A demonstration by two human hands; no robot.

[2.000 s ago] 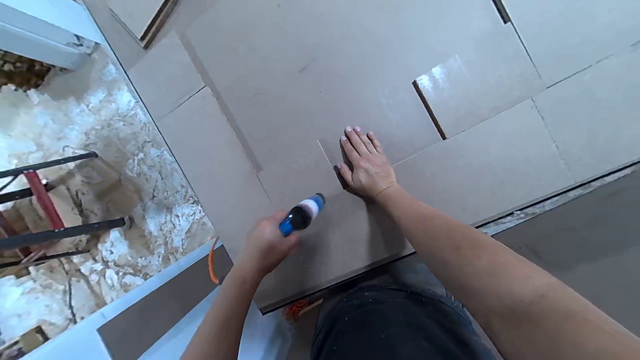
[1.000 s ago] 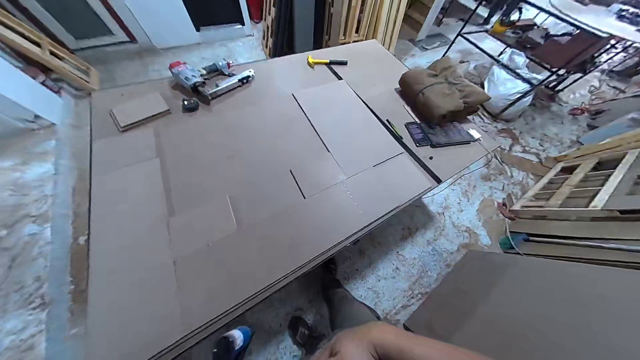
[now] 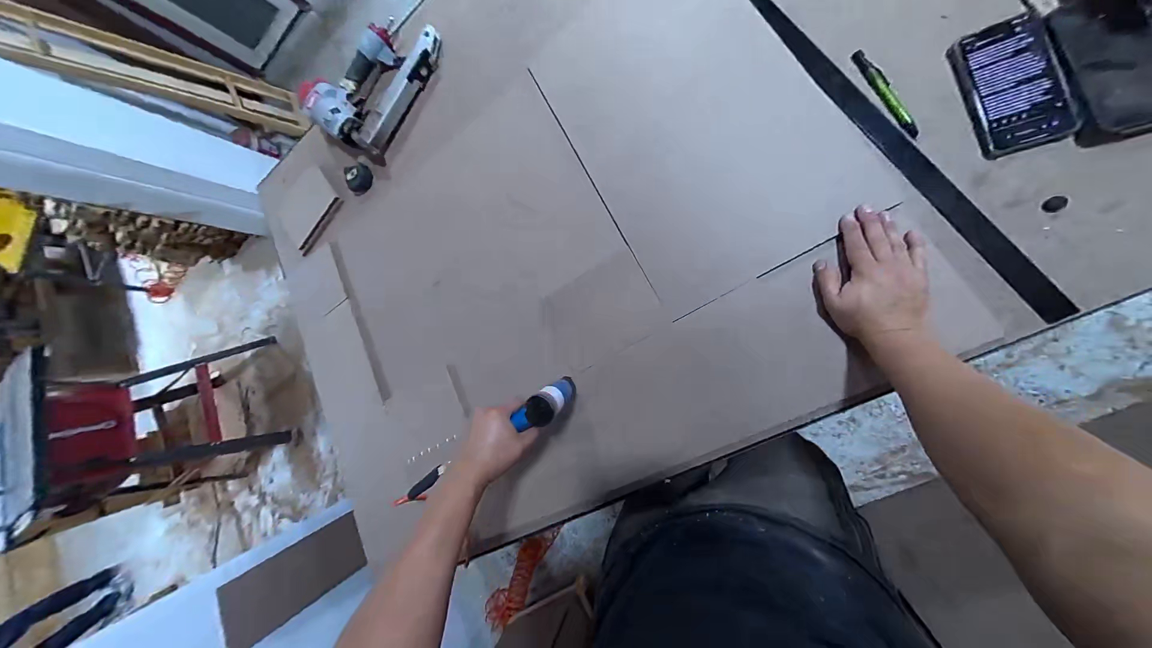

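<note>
My left hand (image 3: pixel 495 441) grips a blue and white handheld tool (image 3: pixel 553 400) with a black round end; its exact kind is unclear. The tool is over a seam in the brown board panels (image 3: pixel 720 387). On the right, my right hand (image 3: pixel 882 274) lies palm down on the board, fingers spread, fingertips at a dark gap between panels. Just left of my left forearm lies a small black and orange tool (image 3: pixel 423 484), beside a short row of small pale marks. Thin gaps run between the board pieces.
A nail gun (image 3: pixel 387 94), a tape measure (image 3: pixel 358 177) and a small board piece (image 3: pixel 306 207) sit at the far left. Farther right lie a black strip (image 3: pixel 927 166), a green marker (image 3: pixel 886 94) and a phone (image 3: pixel 1012 85). An orange coiled hose (image 3: pixel 522 576) hangs below the near edge.
The view has swung widely. Both hands are over the board again, after one second ago only part of one hand showed at the bottom edge.
</note>
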